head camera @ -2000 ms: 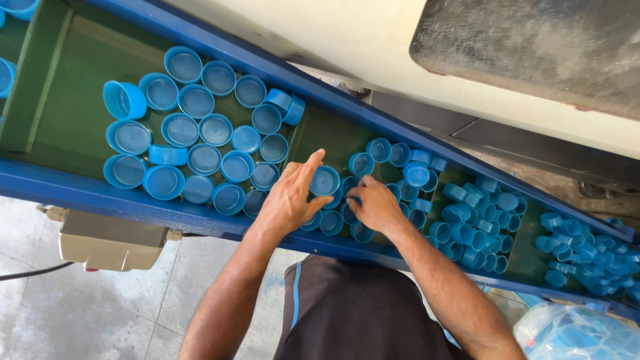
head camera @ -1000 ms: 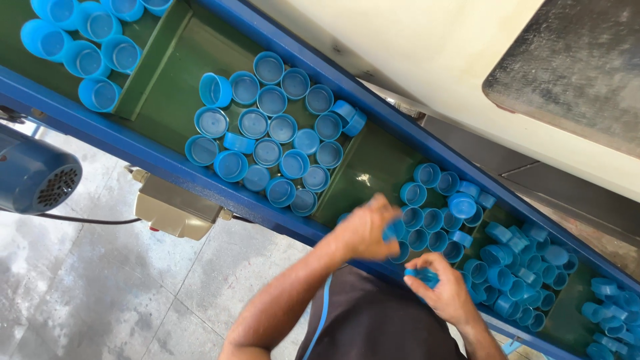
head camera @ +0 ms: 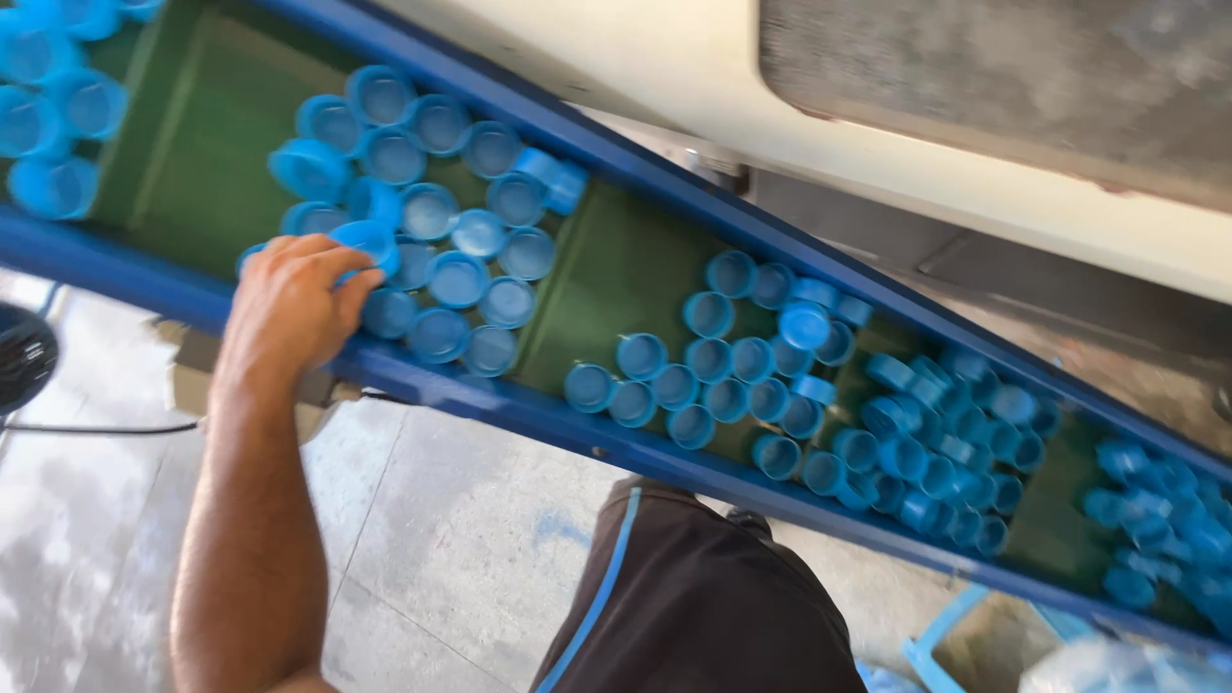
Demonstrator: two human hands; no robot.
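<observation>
My left hand (head camera: 294, 298) reaches over the near blue rail, its fingers and thumb at a tilted blue plastic cap (head camera: 368, 245); whether they grip it is unclear. Round blue caps (head camera: 457, 279) lie around it in one section of the green conveyor belt (head camera: 616, 260), mostly with their open sides up and a few on their sides. Another group of caps (head camera: 710, 359) is in the section to the right, and heaped caps (head camera: 938, 443) fill the section after that. My right hand is out of view.
Raised cleats (head camera: 549, 289) divide the belt. A blue side rail (head camera: 462, 390) runs along its near edge. Beyond the far rail stands a cream machine housing (head camera: 664, 77). A grey box (head camera: 197, 375) and a black cable (head camera: 106, 429) are below left; a clear plastic bag (head camera: 1126, 666) is at lower right.
My left hand has moved left from the smaller caps to the group in the section beside them. My right hand, over the belt in both earlier frames, has left the view.
</observation>
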